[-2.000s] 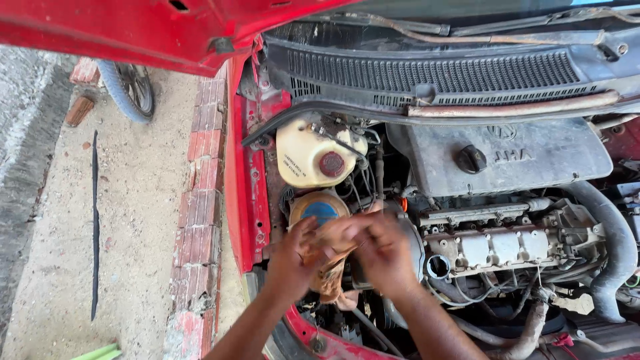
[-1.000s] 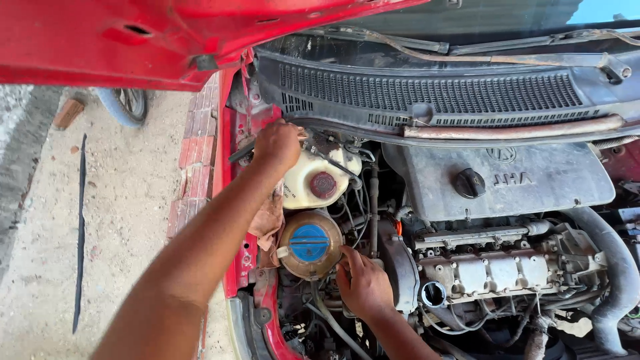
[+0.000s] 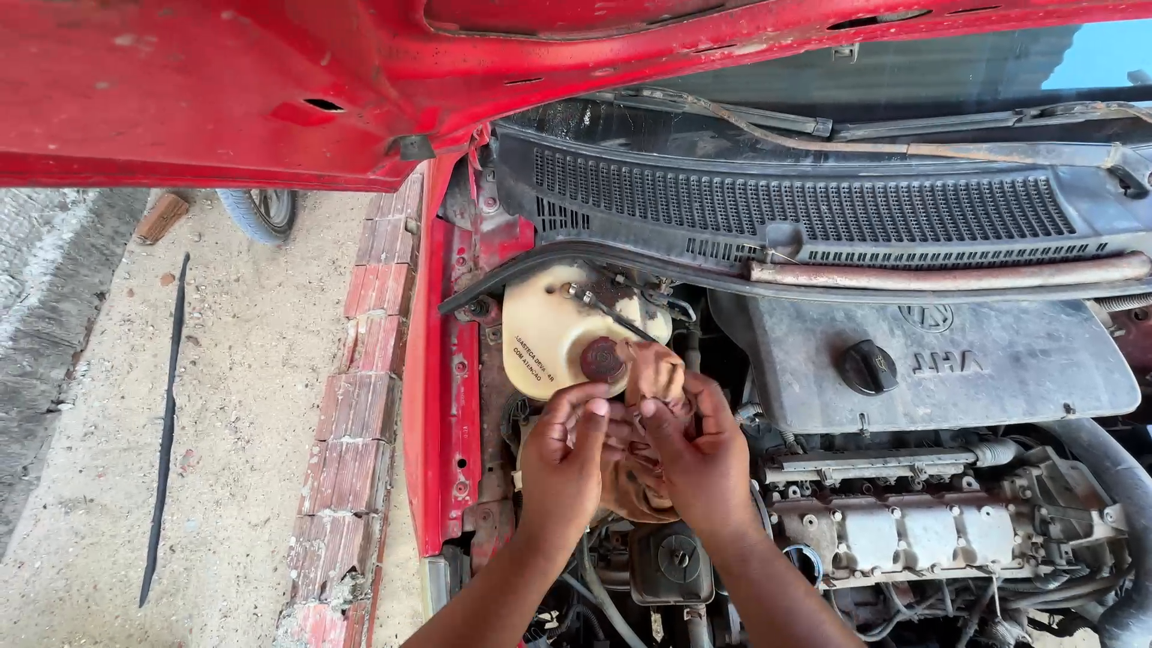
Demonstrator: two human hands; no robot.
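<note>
A crumpled brown cloth [image 3: 643, 477] hangs between my two hands, over the left side of the engine bay. My right hand [image 3: 702, 450] pinches the cloth between thumb and fingers. My left hand [image 3: 567, 450] is at the cloth's left side, its thumb and index fingertip close together; whether it grips the cloth is unclear. Just above them is the cream plastic fluid reservoir [image 3: 540, 333] with its dark red cap [image 3: 601, 359]. The round container with a blue top, seen earlier, is mostly hidden behind my hands and the cloth. A black-capped reservoir [image 3: 673, 562] shows below the cloth.
The raised red hood [image 3: 225, 99] spans the top left. A black engine cover [image 3: 945, 360] with an oil filler cap [image 3: 867, 367] and the metal cylinder head [image 3: 909, 535] lie to the right. Outside are a brick edging [image 3: 351, 432], a black strip [image 3: 167, 432] and a wheel [image 3: 261, 214].
A second ago my left hand was at the fender above the cream reservoir and the cloth lay beside the blue-topped container. Now both hands are together at the cloth, which is lifted up.
</note>
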